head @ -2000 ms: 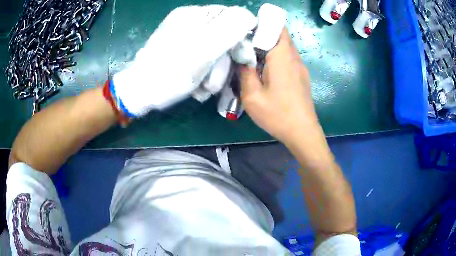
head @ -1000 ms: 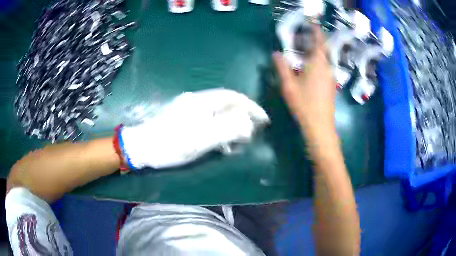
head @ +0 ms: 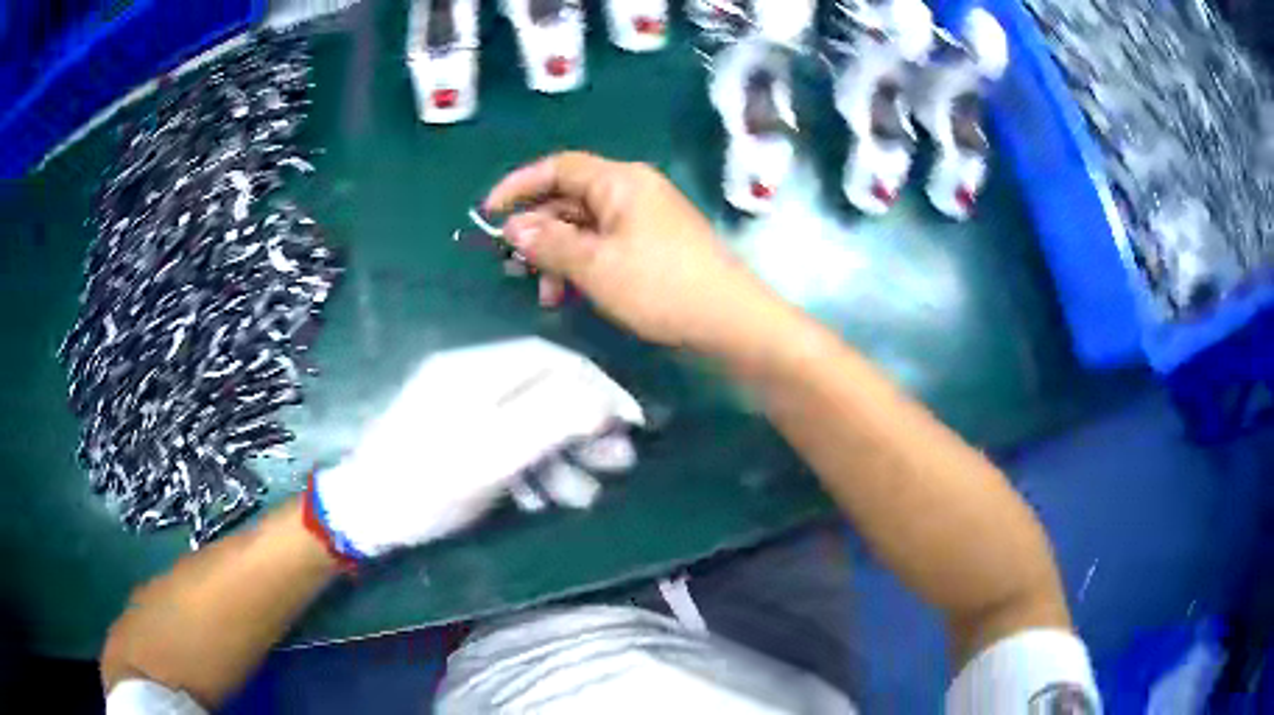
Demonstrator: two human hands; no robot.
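My right hand [head: 622, 252], bare, is over the middle of the bench. Its thumb and forefinger pinch a small, bright metal fitting [head: 486, 224]. My left hand [head: 475, 440], in a white knitted glove with a red and blue cuff, is nearer the front edge, with its fingers curled downward. The palm is hidden, so I cannot tell whether it holds anything. A dense heap of small silver and black fittings [head: 196, 307] lies on the bench at the left.
White housings with red ends stand in a row at the top [head: 444, 70], and others [head: 755, 133] lie at the upper right, some overlapping. A blue tote [head: 1083, 266] full of metal parts is at the right. Another blue bin [head: 126, 56] is at the upper left of the green bench [head: 671, 517].
My right hand has moved left from the housings at the upper right to mid-bench, now pinching a small fitting. My gloved hand stays low and left. The view has shifted.
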